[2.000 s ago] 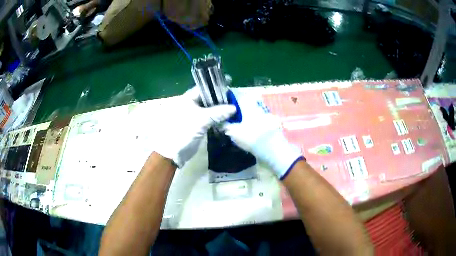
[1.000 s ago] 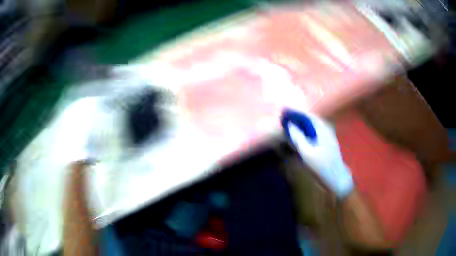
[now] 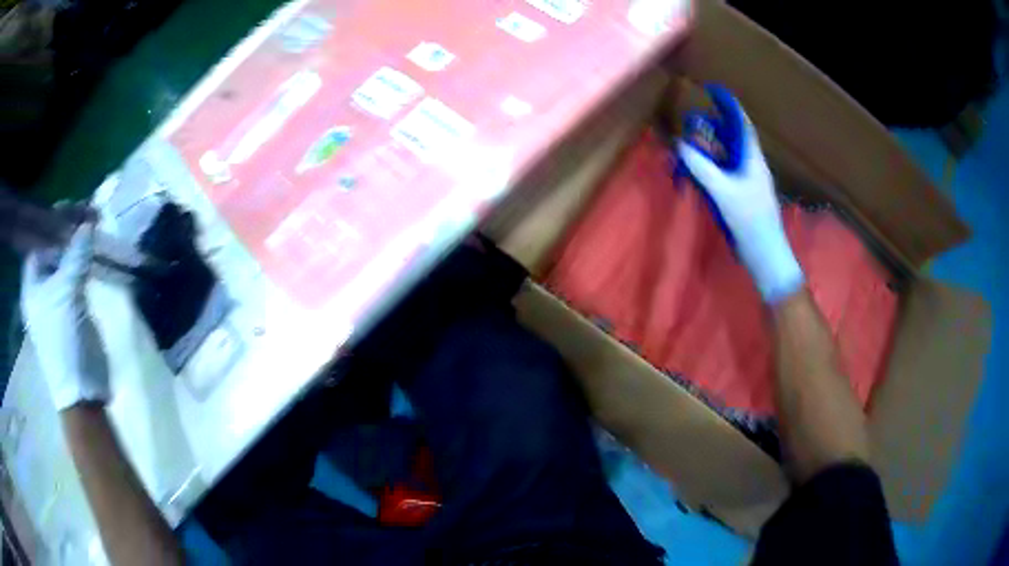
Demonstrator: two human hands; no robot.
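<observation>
My left hand [image 3: 66, 332], in a white glove, is at the far left over the bench. It is closed around a blurred grey bundle of metal strips [image 3: 31, 224]. My right hand [image 3: 739, 190], in a white glove with blue palm and fingers, is inside the open carton [image 3: 620, 381] at its far end. Its fingers are curled at the ends of the red sticks [image 3: 664, 265]; whether they grip one is hidden. The red sticks lie side by side in rows. A crumpled black cloth [image 3: 177, 282] lies on the bench beside my left hand.
The bench covering is pink-red [image 3: 365, 166] with small white labels, and white at the left. Its edge runs diagonally beside the carton. Carton flaps [image 3: 946, 387] stand out at the right. Blue floor [image 3: 990, 221] and my dark-clothed legs show below. A red item [image 3: 409, 492] is near my legs.
The view has turned towards the carton on the right. My right hand has left the bundle and moved into the carton. My left hand remains over the bench with the bundle.
</observation>
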